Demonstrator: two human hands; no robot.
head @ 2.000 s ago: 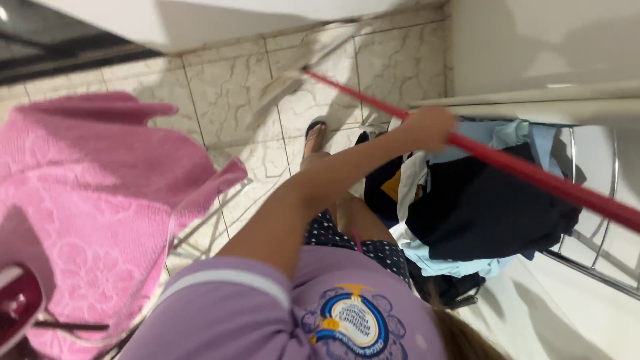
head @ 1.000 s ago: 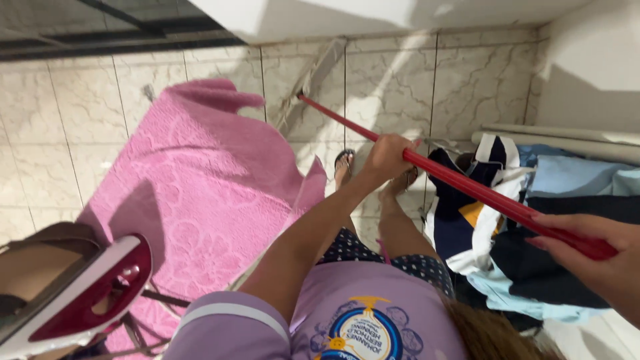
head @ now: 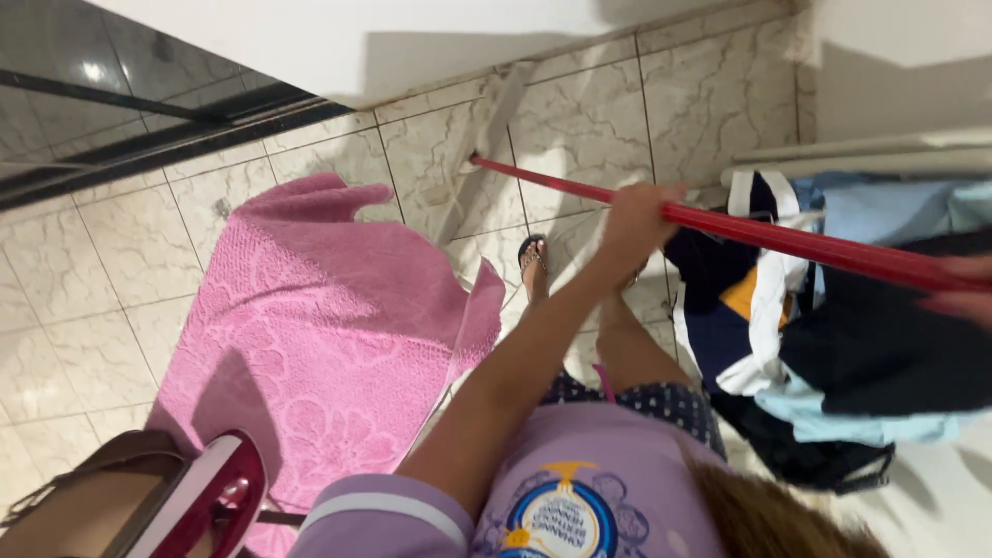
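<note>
A long red pole (head: pixel 775 232) slants from the right edge down to a pale flat mop or squeegee head (head: pixel 484 147) on the tiled floor. My left hand (head: pixel 639 225) is closed around the middle of the pole. At the right edge, my right hand (head: pixel 965 291), blurred and partly cut off, grips its upper end. The head lies on the tiles near the foot of the white wall, beyond my sandalled foot (head: pixel 534 256).
A pink towel (head: pixel 349 310) covers a board on the left, with a red and white clothes iron (head: pixel 225 496) near its lower end. Dark, white and light blue clothes (head: pixel 876 333) are piled on the right. A black-framed glass panel (head: pixel 155 85) stands at the upper left.
My right hand, not seen on the pole two seconds ago, has held its upper end since the one-second-old frame. My left hand stays on the pole. The view has shifted.
</note>
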